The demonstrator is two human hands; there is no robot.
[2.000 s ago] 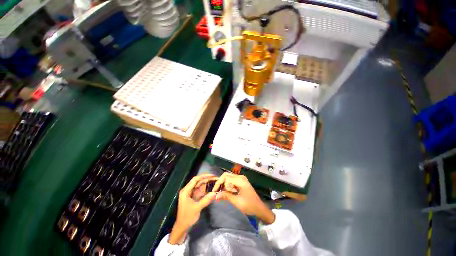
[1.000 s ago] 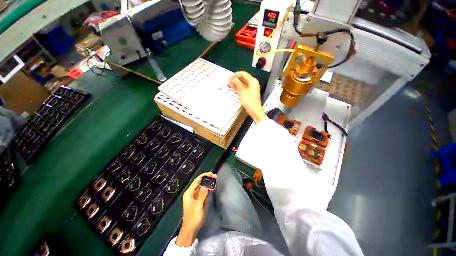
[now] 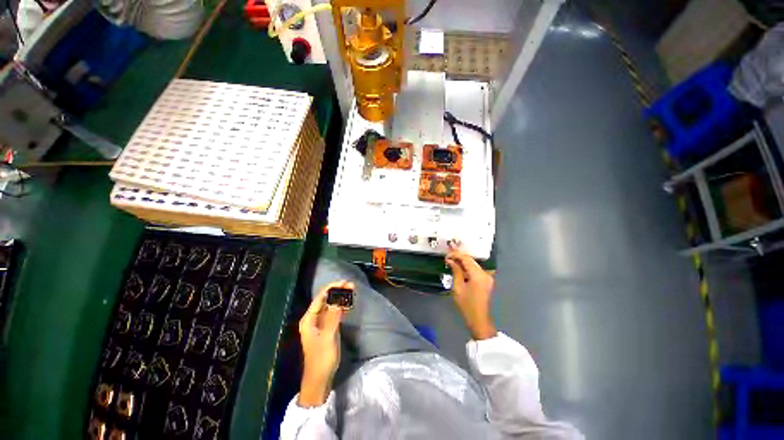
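My left hand (image 3: 321,339) holds a small black rounded-square watch housing (image 3: 340,297) at its fingertips over my lap, its dark face up. My right hand (image 3: 471,288) is at the front edge of the white press base (image 3: 344,219), its fingertips at the rightmost round metal button (image 3: 453,245). Whether they press it, or hold something tiny, I cannot tell. Three orange fixture nests are on the base: left (image 3: 393,155), upper right (image 3: 442,157) and lower right (image 3: 439,187). The gold press head (image 3: 371,77) stands above and behind them.
A stack of marked white sheets (image 3: 215,137) lies left of the press. A large black blister tray (image 3: 185,322) lies below it on the green bench (image 3: 52,275). A red knob (image 3: 300,50) is at the top. Grey floor (image 3: 567,284) and blue stools (image 3: 705,116) are at right.
My right hand moved from the lap to the white sheets, then to the press base's front edge. My left hand keeps the housing over the lap. The view has shifted.
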